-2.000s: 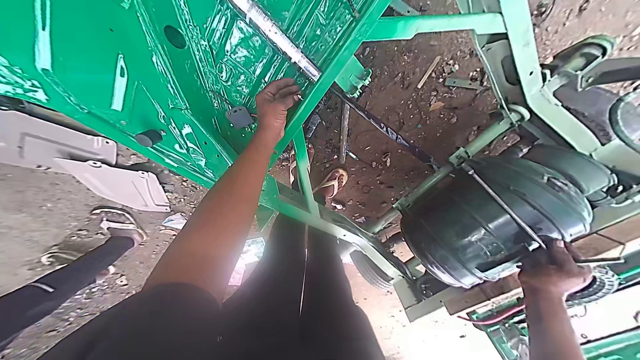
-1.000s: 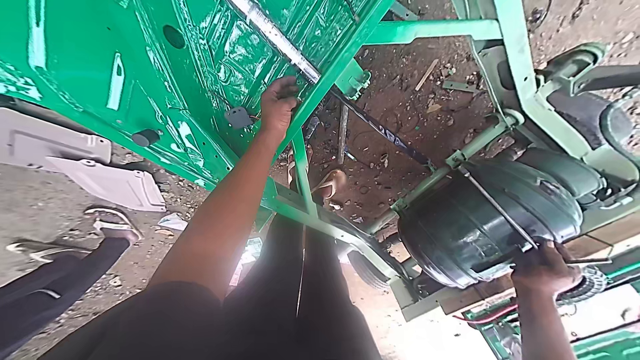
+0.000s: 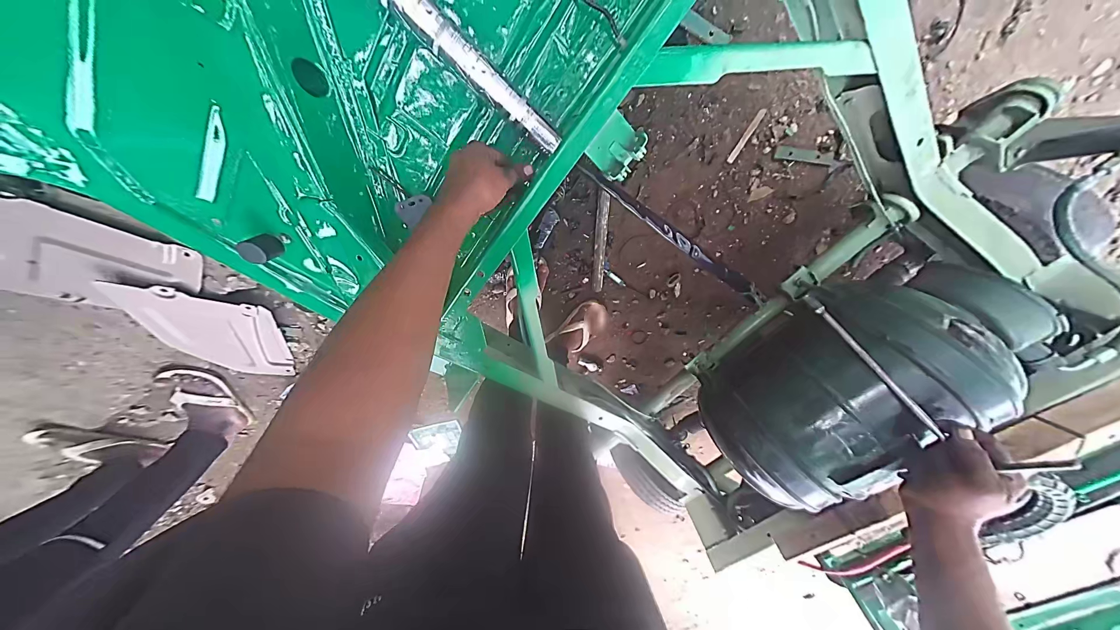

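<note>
My left hand (image 3: 483, 179) rests on the inner edge of a green painted metal panel (image 3: 166, 105), its fingers curled near the lip. Beside it a silvery, wrapped-looking shaft (image 3: 477, 70) crosses the panel, and a dark rod (image 3: 678, 241) continues past the green rail. At the right my right hand (image 3: 962, 477) is closed on the handle end of a long metal wrench (image 3: 879, 372), whose far end meets a bracket (image 3: 801, 284) on the frame tube. Under the wrench lies a black ribbed plastic tank (image 3: 840, 394). A short bar sticks out from the right fist.
A green frame rail (image 3: 914, 105) runs along the upper right. Wooden planks (image 3: 840, 525) and a tyre (image 3: 1037, 507) are by the right hand. Grey metal plates (image 3: 197, 324) and another person's sandalled feet (image 3: 214, 407) are at the left. Dirt ground (image 3: 744, 175) shows between the frame parts.
My right hand and the handle end of the wrench have shifted slightly to the left along the tank. The left hand stays at the panel edge.
</note>
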